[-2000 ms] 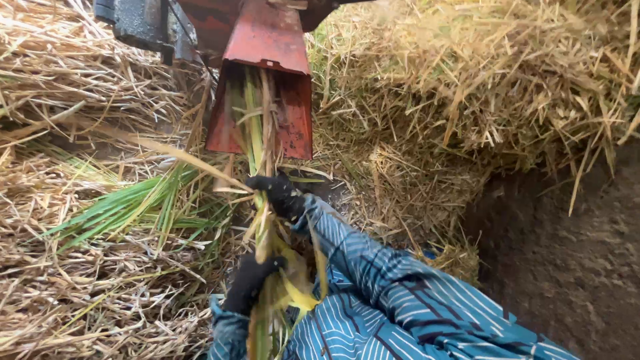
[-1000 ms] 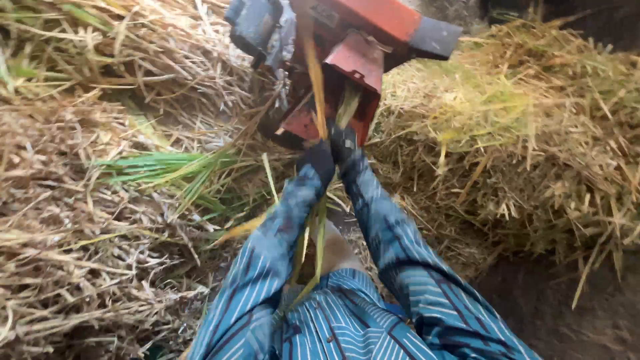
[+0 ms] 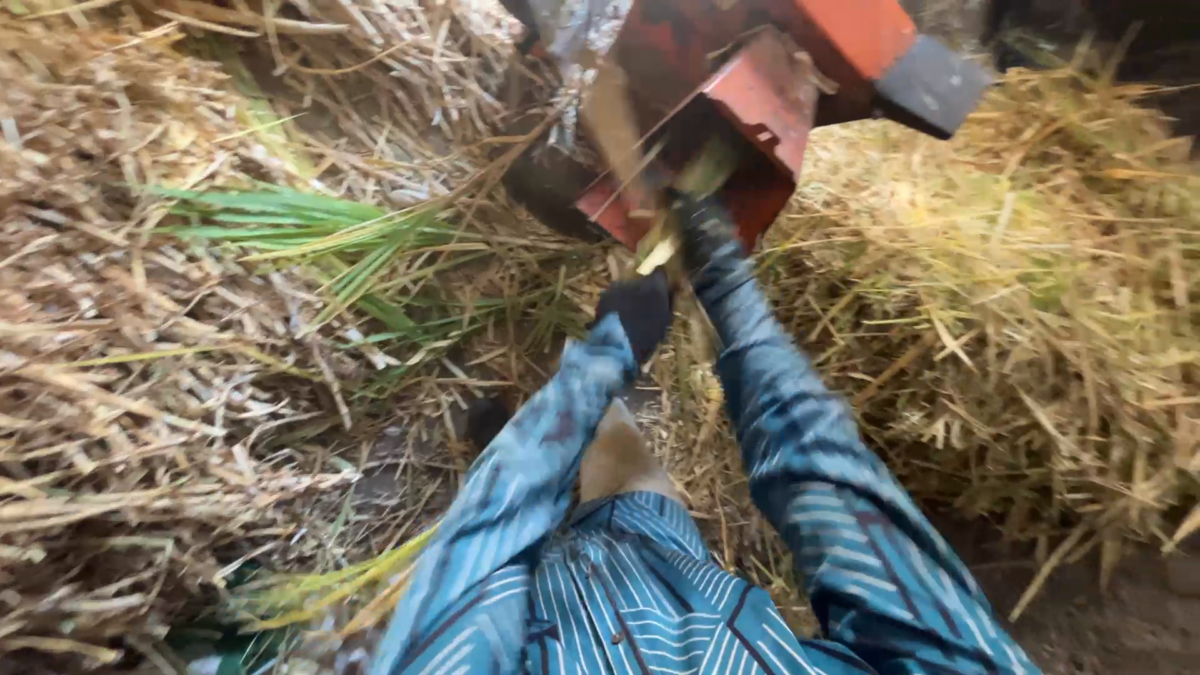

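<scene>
The red metal feed chute [image 3: 773,103] of a machine opens toward me at the top centre. My right hand [image 3: 701,220], in a dark glove, is at the mouth of this chute, against blurred plant stalks [image 3: 708,169] that reach inside. Its fingers are hidden, so its grip cannot be made out. Lower and to the left, just outside the chute, my left hand [image 3: 639,309] is closed in a dark glove around a pale stalk end [image 3: 658,255]. Both sleeves are blue and patterned.
Chopped dry straw [image 3: 112,300] lies heaped on the left, with long green leaves [image 3: 300,225] on it. Another straw pile [image 3: 1012,309] rises on the right beside bare soil [image 3: 1116,600]. The machine's orange housing with a grey end [image 3: 937,86] juts out at upper right.
Two seconds ago both hands held long stalks below the chute; since then they have moved up to its mouth. Less stalk shows outside it now. The view has shifted.
</scene>
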